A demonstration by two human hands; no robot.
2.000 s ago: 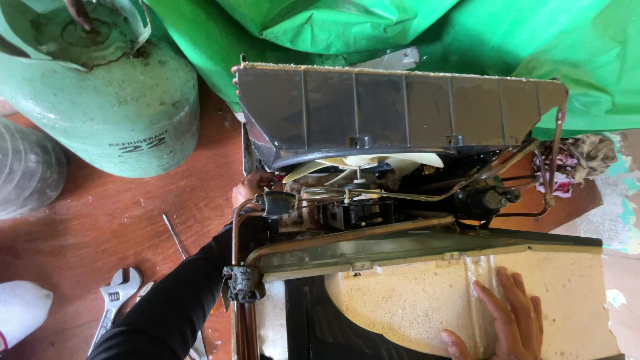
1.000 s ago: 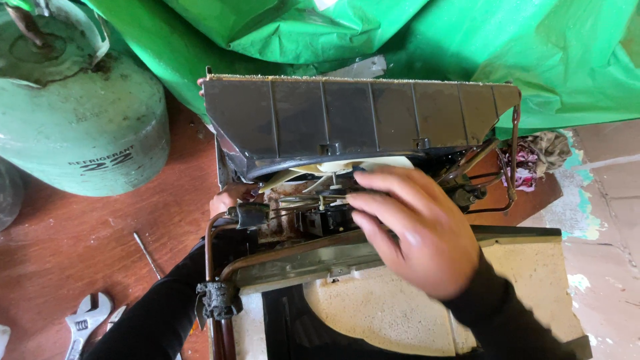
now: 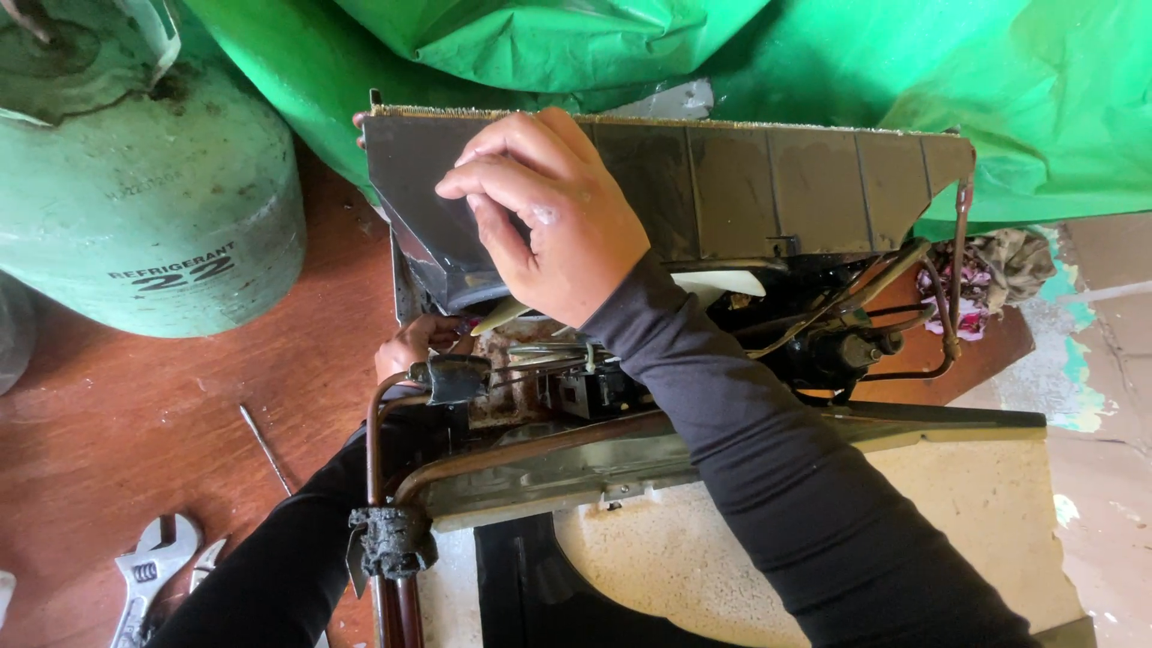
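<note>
An opened air conditioner unit fills the middle, with its dark fan shroud at the back and a pale fan blade under it. My right hand hovers over the shroud's left part, fingers curled, with no object visible in it. At the unit's left side my left hand reaches in beside the shroud's lower corner; its fingertips are partly hidden, near a small purple thing. Copper pipes run in front, with black wrapping around them. The compressor-like black part sits right of centre. Foam insulation lines the near section.
A green refrigerant cylinder stands on the reddish wooden surface at left. An adjustable wrench and a thin metal rod lie nearer. Green plastic sheeting hangs behind; a crumpled cloth is at right.
My right hand has left the foam section, passed over the fan, and moved up and left above the shroud. My left hand stays at the unit's left side.
</note>
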